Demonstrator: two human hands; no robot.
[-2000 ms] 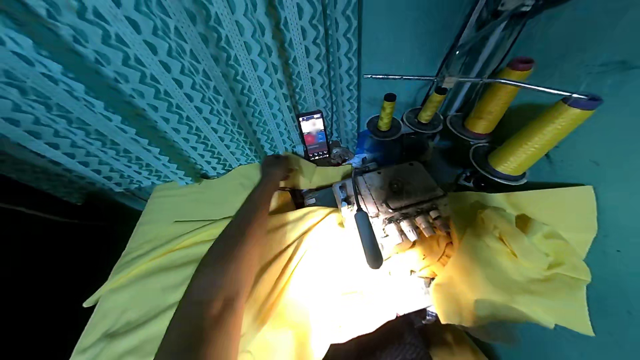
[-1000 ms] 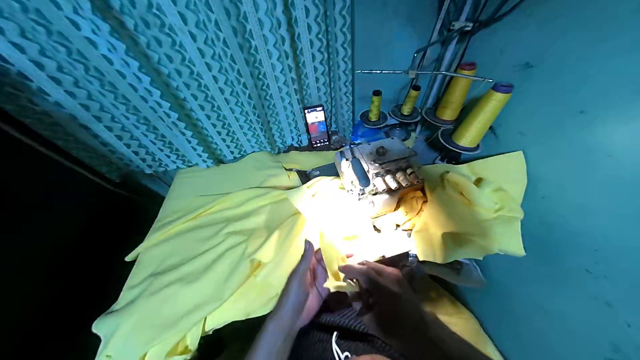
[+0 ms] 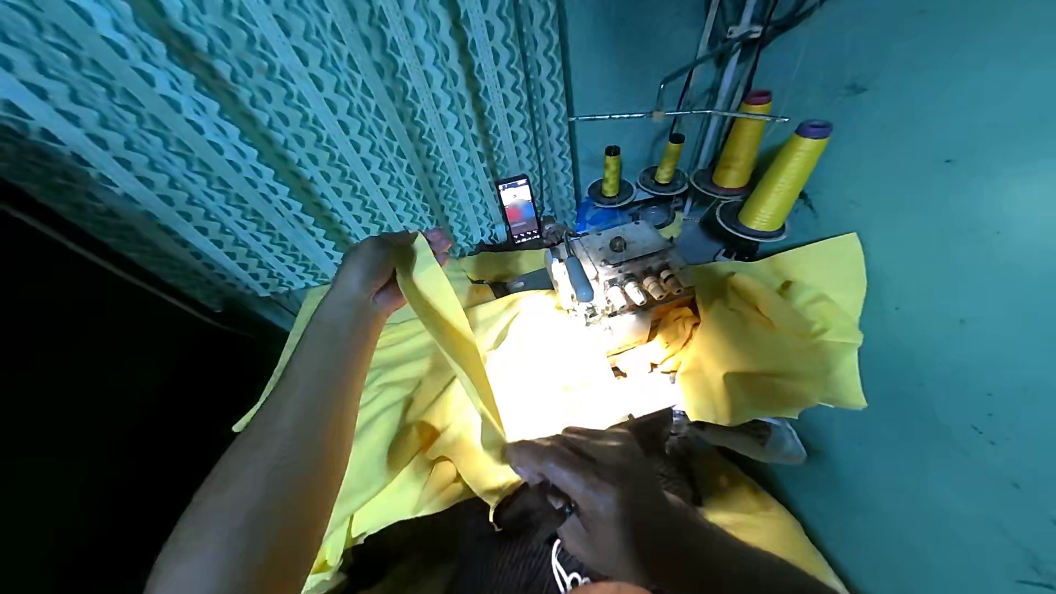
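Observation:
My left hand (image 3: 394, 268) is raised left of the overlock sewing machine (image 3: 623, 268), gripping the upper end of a folded strip of yellow fabric (image 3: 450, 326). The strip runs down to my right hand (image 3: 582, 487), whose fingers pinch its lower end close to my lap. Under the machine's bright lamp the fabric between my hands and the needle area is washed out, so the presser foot cannot be made out. More yellow cloth spreads across the left side and hangs over the front.
Yellow thread cones (image 3: 784, 177) stand on a rack behind the machine, against the teal wall (image 3: 949, 330). A lit phone (image 3: 519, 210) leans by the lace curtain (image 3: 330, 124). Crumpled yellow fabric (image 3: 767, 330) lies right of the machine, with orange cloth (image 3: 672, 334) beside it.
My left hand has moved up and away from my right hand since one second ago, lifting a folded strip of the fabric. My right hand stays low near my lap.

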